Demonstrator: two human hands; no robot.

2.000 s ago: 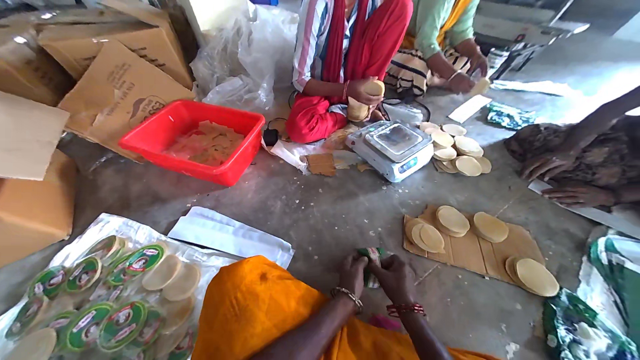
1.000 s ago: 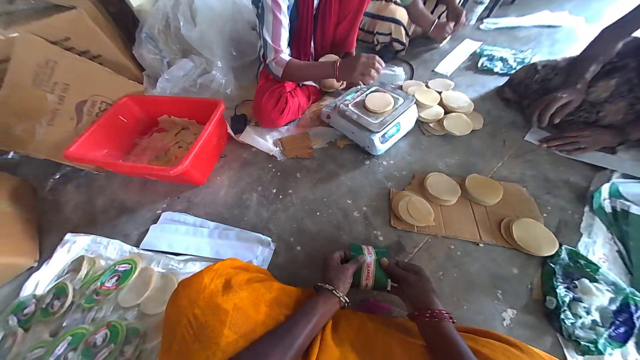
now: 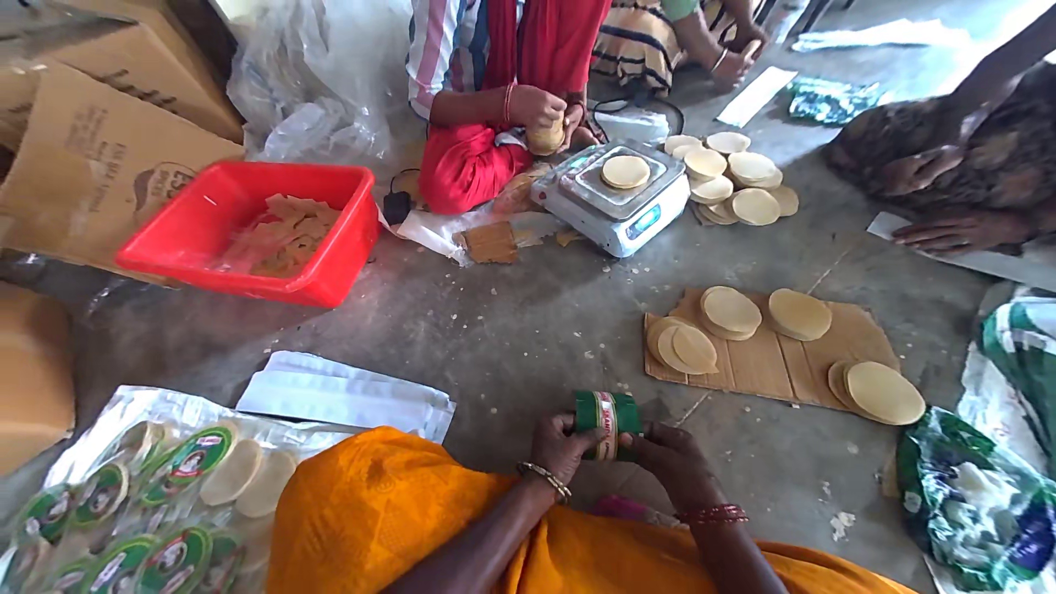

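Observation:
Between my hands, above the orange cloth over my lap, is a green printed packet (image 3: 608,422) with a white and red band down its middle. My left hand (image 3: 563,448) grips its left side, the thumb across the front. My right hand (image 3: 670,455) holds its lower right edge. To the right, stacks of thin round pale discs (image 3: 800,313) lie on a flat cardboard piece (image 3: 755,363). At lower left, round clear packs with green labels (image 3: 177,557) and some plain discs (image 3: 233,472) rest on a silvery sheet (image 3: 136,404).
A red plastic tub (image 3: 330,264) with broken flat pieces stands at left, by cardboard boxes (image 3: 91,157). Ahead, a person in red holds a stack beside a digital scale (image 3: 615,198) bearing discs. Another person's hands (image 3: 961,231) rest at right, near green plastic wrappers (image 3: 973,487).
The green packet, mostly covered by my hands two seconds ago, now shows its banded face. The person opposite, who reached near the scale one second ago, now has both hands on a stack.

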